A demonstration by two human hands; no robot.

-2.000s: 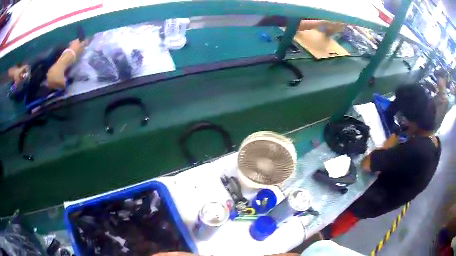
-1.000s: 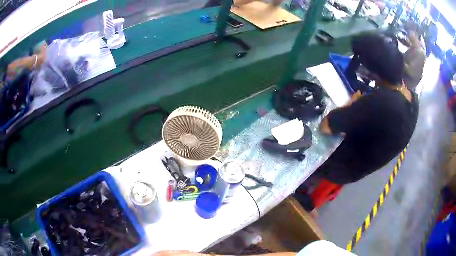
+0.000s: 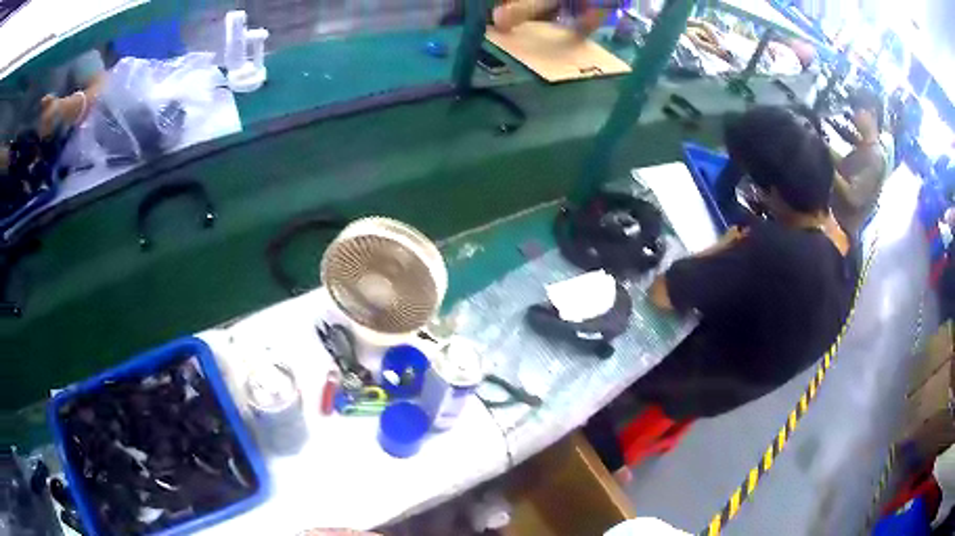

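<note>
A blue bin (image 3: 246,461) full of small dark plastic parts (image 3: 147,445) sits on the white bench top at lower left. A silver can (image 3: 275,408) stands just right of it. Neither of my hands can be made out. A small skin-coloured patch is cut off at the bottom edge, and I cannot tell whether it is a hand or forearm. A pale rounded shape, perhaps clothing, shows at the bottom right of centre.
A cream fan (image 3: 384,276), blue caps (image 3: 403,427), a second can (image 3: 453,383) and tools (image 3: 340,345) stand right of the bin. Black headbands (image 3: 175,192) lie on the green belt. A person in black (image 3: 770,304) works at right; an open box (image 3: 571,492) is below.
The view has swung right and dropped since two seconds ago, so the bin and bench items sit further left, with more of the neighbouring person and aisle showing. The bench items keep their arrangement.
</note>
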